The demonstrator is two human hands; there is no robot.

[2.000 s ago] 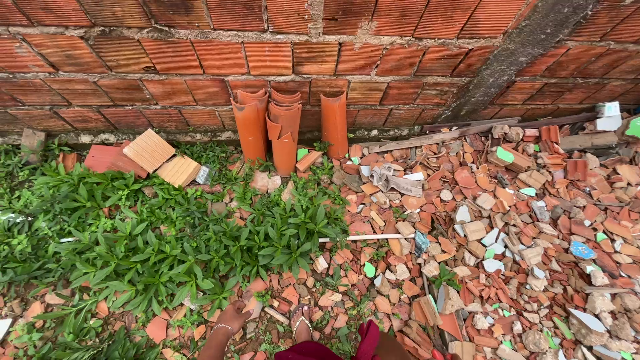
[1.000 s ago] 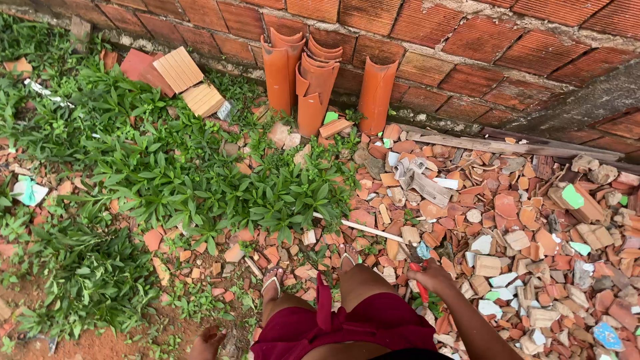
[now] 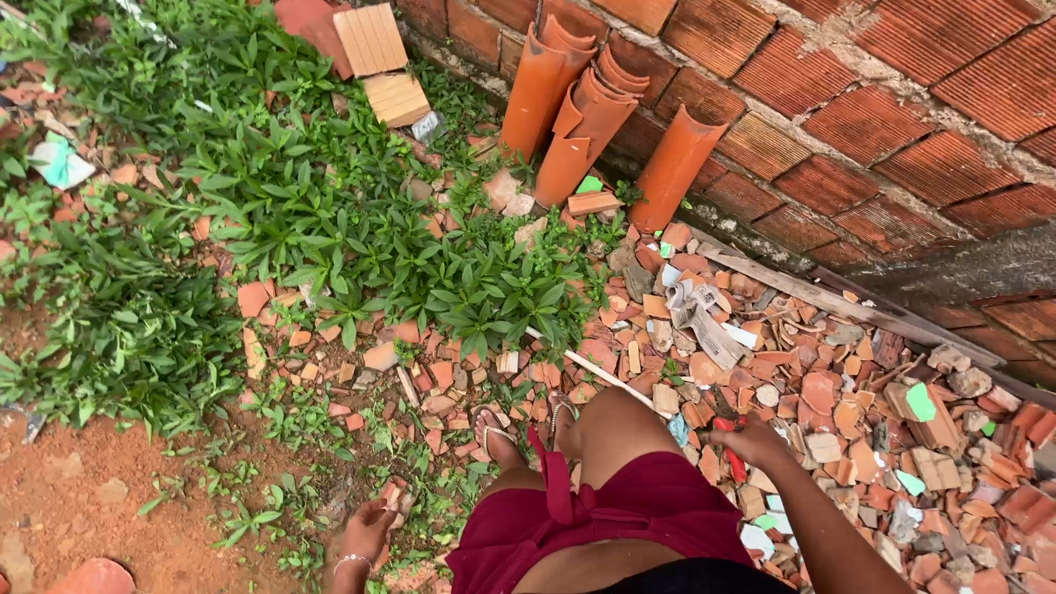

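My left hand [image 3: 367, 528], with a bracelet at the wrist, hangs low over weeds and broken tile; its fingertips are at a reddish piece of rubble [image 3: 393, 495], and whether they grip it is unclear. In my right hand [image 3: 752, 441] is a red-handled tool [image 3: 733, 464], probably pruning shears, held above the rubble at my right side; its working end is hard to make out. A thin pale stick [image 3: 606, 375] lies on the ground beyond my knees. Leafy green weeds [image 3: 330, 223] spread ahead and to the left.
Curved clay roof tiles [image 3: 676, 169] stand upright against the hollow-brick wall [image 3: 833, 124]. Broken tile and brick rubble [image 3: 825, 396] covers the ground at right, beside a wooden plank [image 3: 850, 305]. Crumpled printed paper [image 3: 705, 322] lies on it. Bare reddish soil [image 3: 107, 495] shows lower left.
The view has swung and shows more ground at left. My right hand with the red-handled tool, out of view two seconds ago, is now at my right side. My left hand shows more fully than one second ago.
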